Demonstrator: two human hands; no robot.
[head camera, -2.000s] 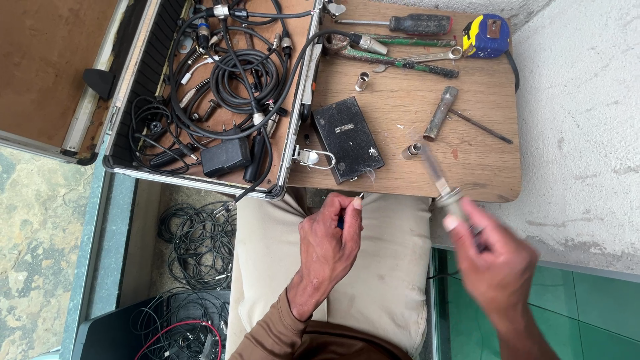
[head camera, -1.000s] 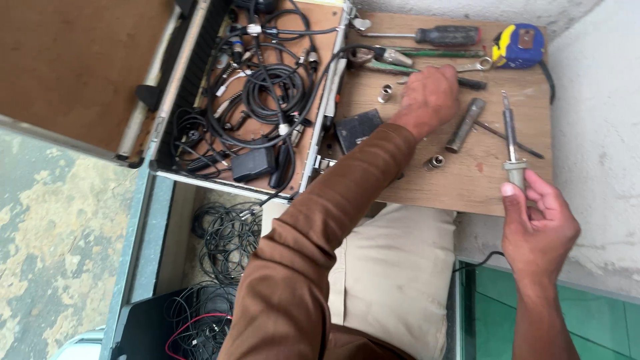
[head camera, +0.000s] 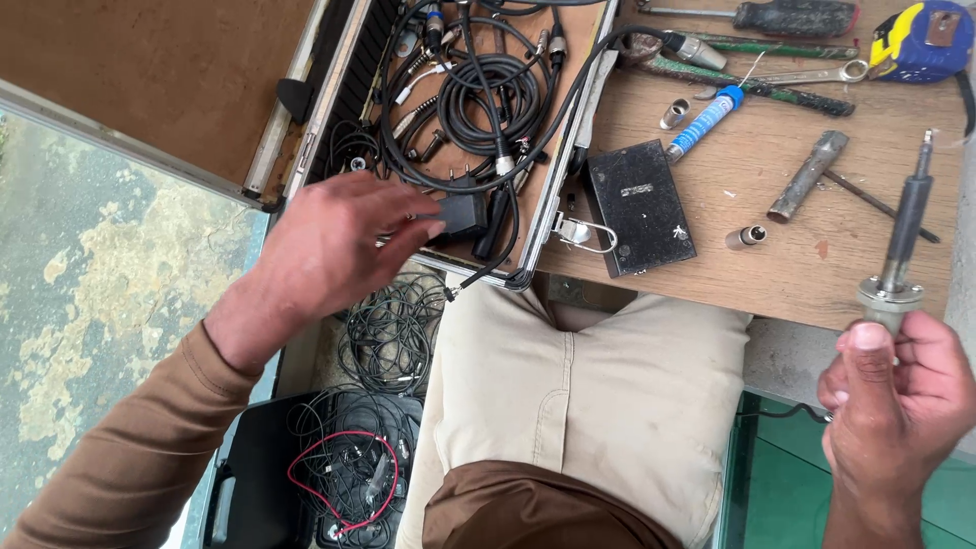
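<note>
My right hand (head camera: 896, 381) holds a soldering iron (head camera: 907, 229) upright by its handle, tip pointing away from me. My left hand (head camera: 328, 255) is over the near edge of an open case (head camera: 560, 152), thumb and fingers apart, beside a black power adapter (head camera: 460, 213); nothing shows between them. Coiled black cables (head camera: 488, 99) with metal connectors lie in the case. On the wooden board, a blue solder tube (head camera: 705, 122) lies just beyond a black metal box (head camera: 642, 206). A connector shell (head camera: 675, 114) lies left of the tube, and a connector (head camera: 746, 237) right of the box.
Along the board's far side lie a screwdriver (head camera: 797, 17), green-handled pliers (head camera: 747, 82), a combination wrench (head camera: 808, 75) and a tape measure (head camera: 923, 42). A tubular socket wrench (head camera: 808, 177) rests across a thin rod (head camera: 884, 206). Tangled cables (head camera: 393, 328) lie below the case.
My left hand has moved from above the board's pliers to the case at left. The blue solder tube now shows on the board. My right hand still holds the soldering iron.
</note>
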